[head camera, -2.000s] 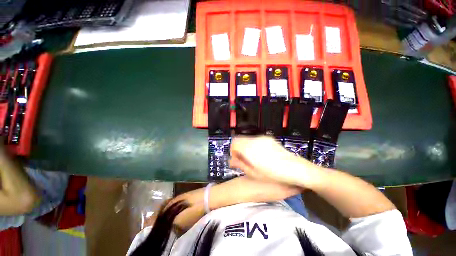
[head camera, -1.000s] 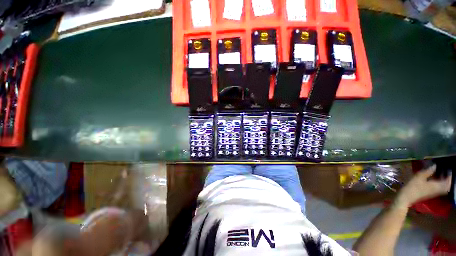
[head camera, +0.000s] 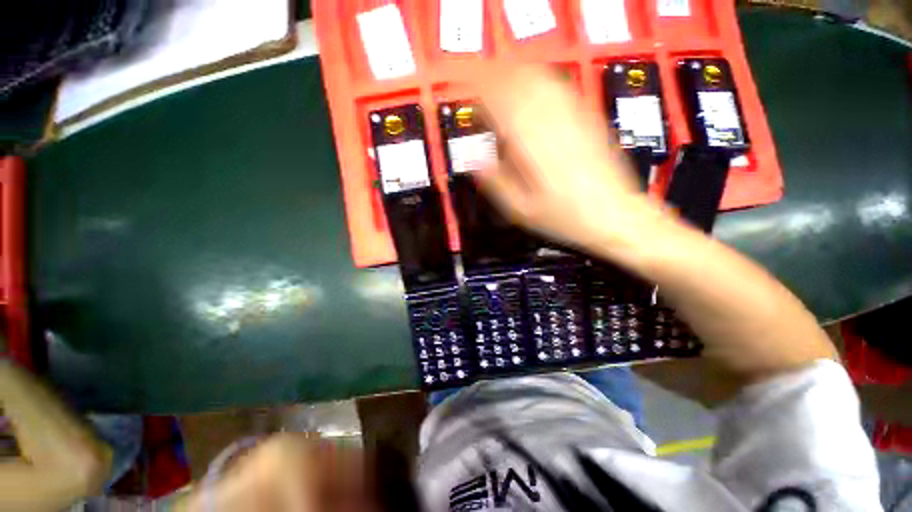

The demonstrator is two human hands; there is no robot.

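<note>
Open flip phones [head camera: 437, 335] stand side by side at the bench's near edge, keypads nearest me, black upper halves reaching the red-orange tray [head camera: 362, 235]. Phone backs with white labels and yellow-gold spots [head camera: 403, 165] lie in the tray's near row. White paper slips [head camera: 387, 42] lie in its far row. My right hand [head camera: 540, 150] is blurred over the middle of the tray, beside the second phone back, and hides the middle one; its grip is unclear. My left hand [head camera: 275, 480] is low at the bottom edge, blurred and partly cut off; its fingers are unclear.
A second red tray [head camera: 12, 260] is cut off at the left edge. A white board [head camera: 180, 50] lies at the back left with dark items beyond it. Another person's arm [head camera: 45, 440] is at the lower left. Cartons and red items are below the bench edge.
My right hand has come from the lower right to over the tray. My left hand stays low at the left, blurred. The view has shifted and tilted; the phone row remains at the bench edge.
</note>
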